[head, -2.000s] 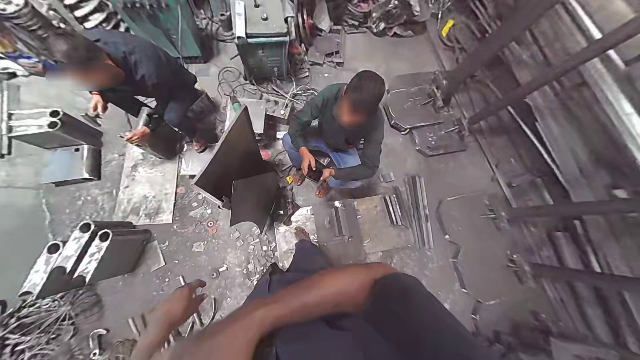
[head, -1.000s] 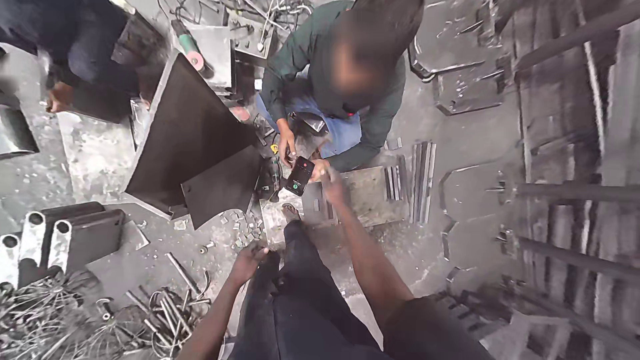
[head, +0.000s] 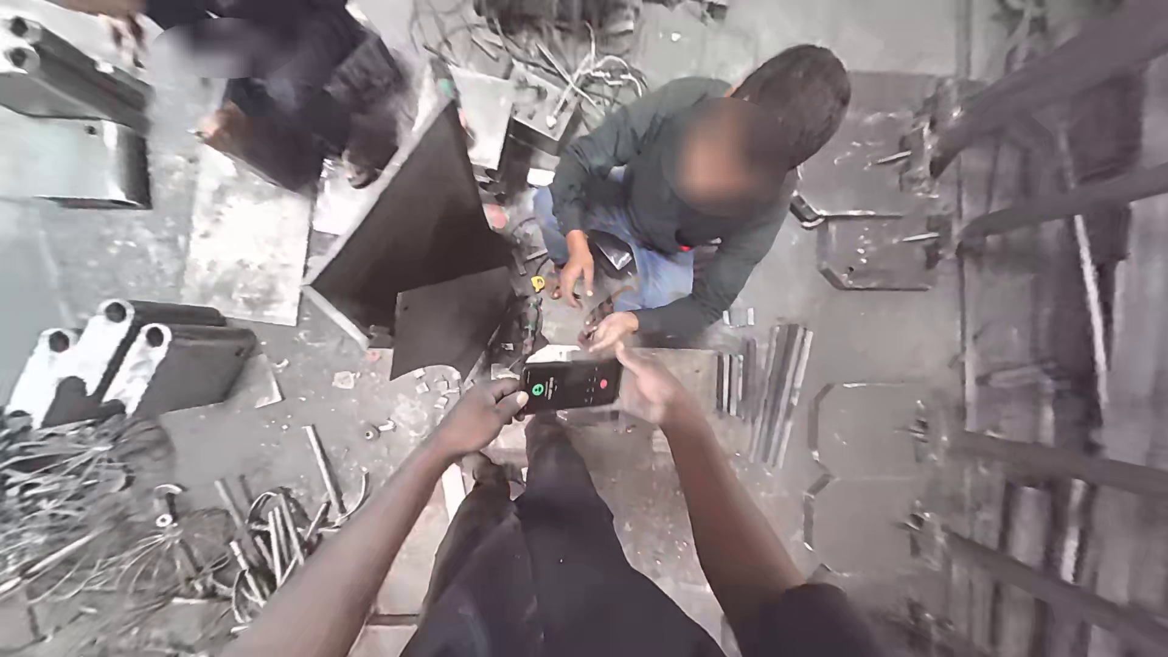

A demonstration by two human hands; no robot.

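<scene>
Both of my hands hold a black smartphone (head: pixel 573 385) sideways above my legs, its lit screen facing up. My left hand (head: pixel 484 412) grips the left end, with the thumb on its edge. At the right end is my right hand (head: pixel 650 383), its fingers around the phone's edge. A co-worker's hand (head: pixel 613 330) is just above the phone's right end; whether it touches the phone I cannot tell. That person crouches in front of me, the other hand (head: pixel 575 269) over the lap beside a dark object (head: pixel 613 254).
Dark metal plates (head: pixel 415 219) stand front left. Tubular metal parts (head: pixel 173 360) and tangled rods (head: pixel 283 538) lie at left. Flat bars (head: pixel 780 392) lie right of the co-worker, and long beams (head: pixel 1049 456) line the right side. Another person (head: pixel 274 82) crouches at upper left.
My right hand had reached the phone near the co-worker one second ago, with my left hand apart from it. The phone has come toward me, and my left hand now grips it too.
</scene>
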